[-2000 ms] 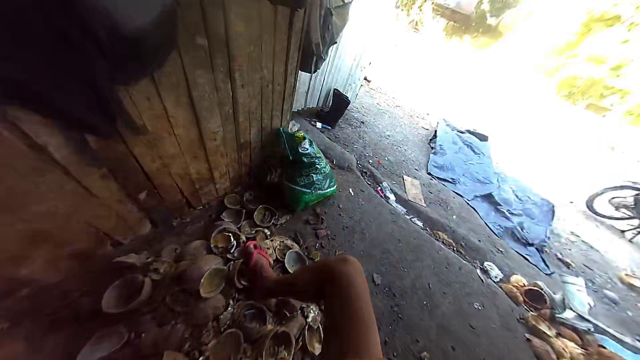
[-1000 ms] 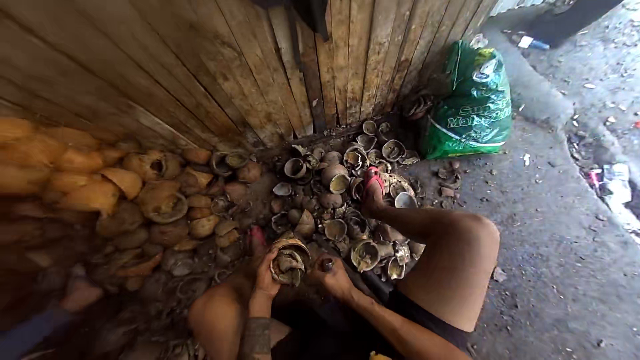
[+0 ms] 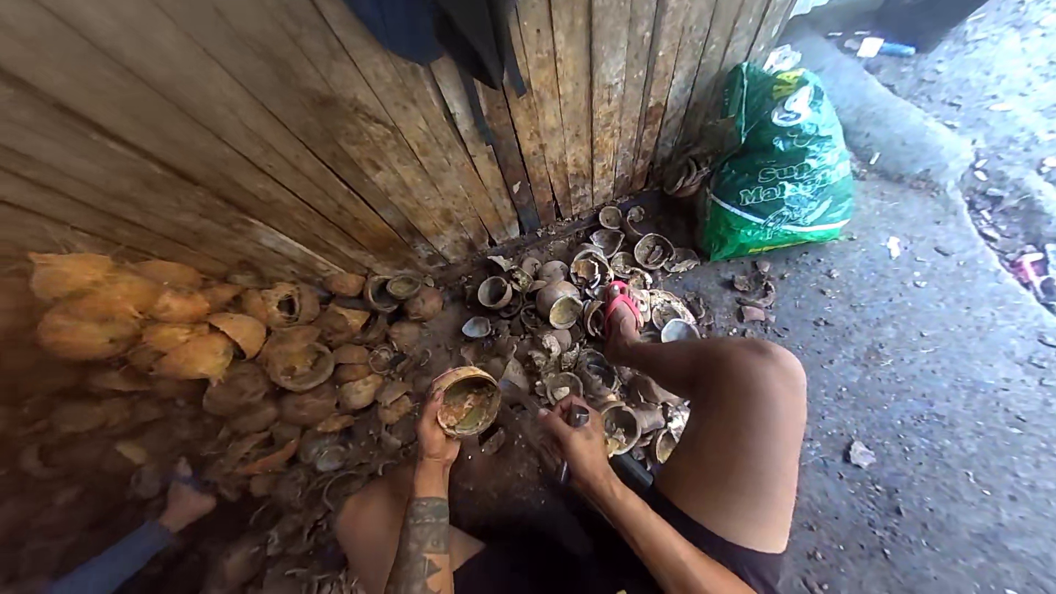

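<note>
My left hand holds a coconut shell half, its hollow side facing up and showing brownish remains inside. To the right of it, my right hand is closed around the dark handle of a tool; a blurred, thin part, perhaps a blade, points from the fist towards the shell. Tool and shell look apart. Empty and broken shell halves lie on the ground just beyond both hands, around my foot in a red flip-flop.
A heap of coconuts and shells lies at the left along the plank wall. Another person's hand with a blue sleeve is at the lower left. A green plastic sack stands at the right by the wall.
The view has swung far left and down since the earliest frame. One second ago the shell in my left hand seemed filled with ragged pieces; now its hollow shows. My right hand remains beside it.
</note>
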